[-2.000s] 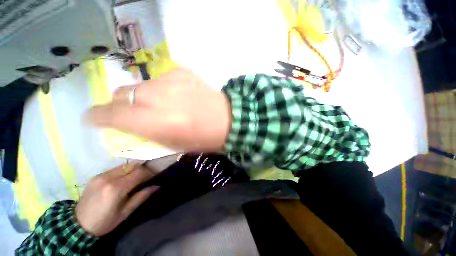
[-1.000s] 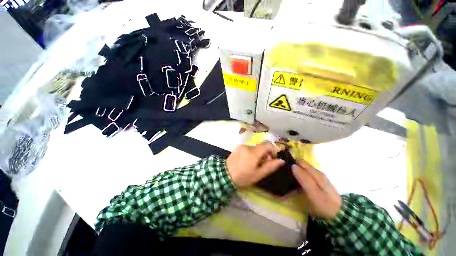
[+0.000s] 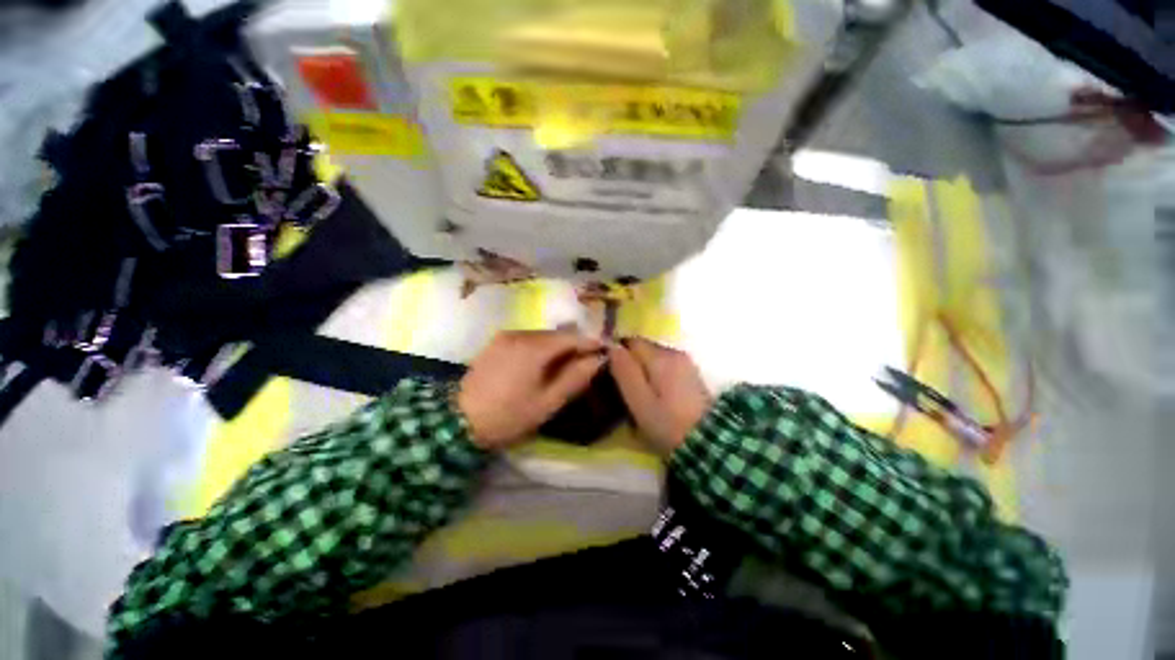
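A black strap [image 3: 582, 410] lies folded under the head of the white sewing machine [image 3: 606, 174]. My left hand [image 3: 518, 387] holds it from the left, thumb and fingertips pinched. My right hand [image 3: 660, 391] holds it from the right, with fingertips close to the left ones. The needle and presser foot [image 3: 608, 299] are just above and beyond the fingertips. Whether a buckle is at the held end is hidden by my fingers. The picture is blurred.
A black heap of straps with metal buckles [image 3: 241, 249] lies left of the machine. Thread snips [image 3: 930, 402] on an orange cord [image 3: 986, 374] lie at the right. Yellow tape [image 3: 947, 245] crosses the table. More straps with shiny metal ends [image 3: 683, 554] are near my lap.
Two seconds ago my hands were apart over the lap straps; one second ago both were at the machine on the strap. Since then the view has swung right and my fingertips are closer together.
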